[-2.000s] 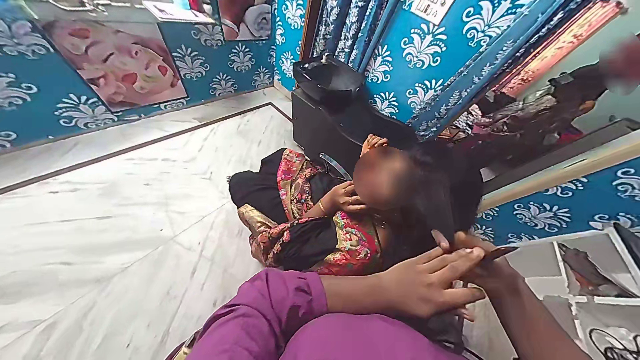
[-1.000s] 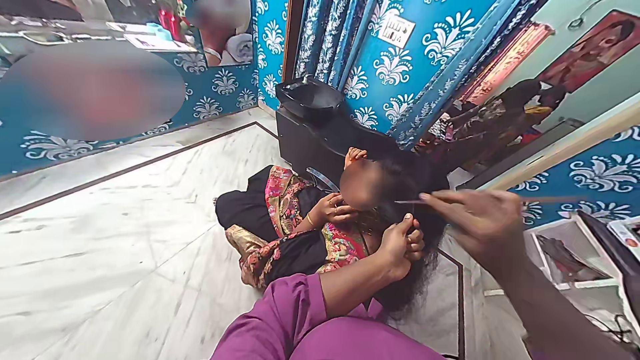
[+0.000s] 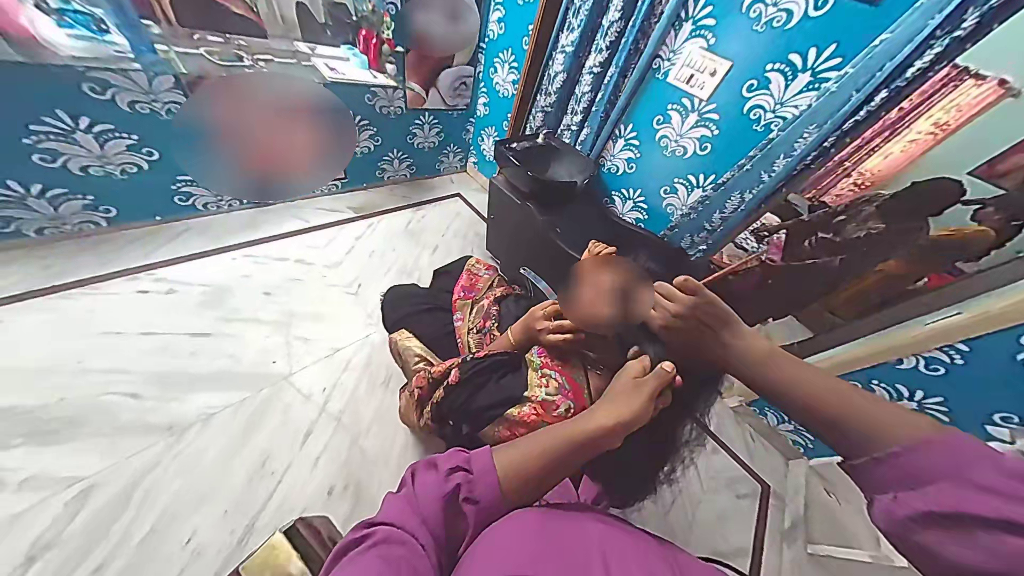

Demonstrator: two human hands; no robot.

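A seated person in a black outfit with floral panels point(image 3: 552, 392) is in front of me, with long dark hair point(image 3: 664, 448) hanging down toward me. My left hand point(image 3: 640, 392) is closed on a lock of this hair beside the neck. Just above it, my right hand point(image 3: 692, 320) is at the side of the head, its fingers bent against the hair; whether it holds a strand or a tool there is hidden. The person's own hand point(image 3: 548, 326) is raised near the chin.
Behind the person stands a black salon shampoo basin point(image 3: 548, 164) with its black seat. A mirror point(image 3: 904, 240) leans along the right. A counter point(image 3: 352, 68) with small items is at the upper left. White marble floor point(image 3: 200, 360) spreads to the left.
My right hand has moved from the right to the side of the head; the thin stick it held one second ago no longer shows. My left hand stays at the hair.
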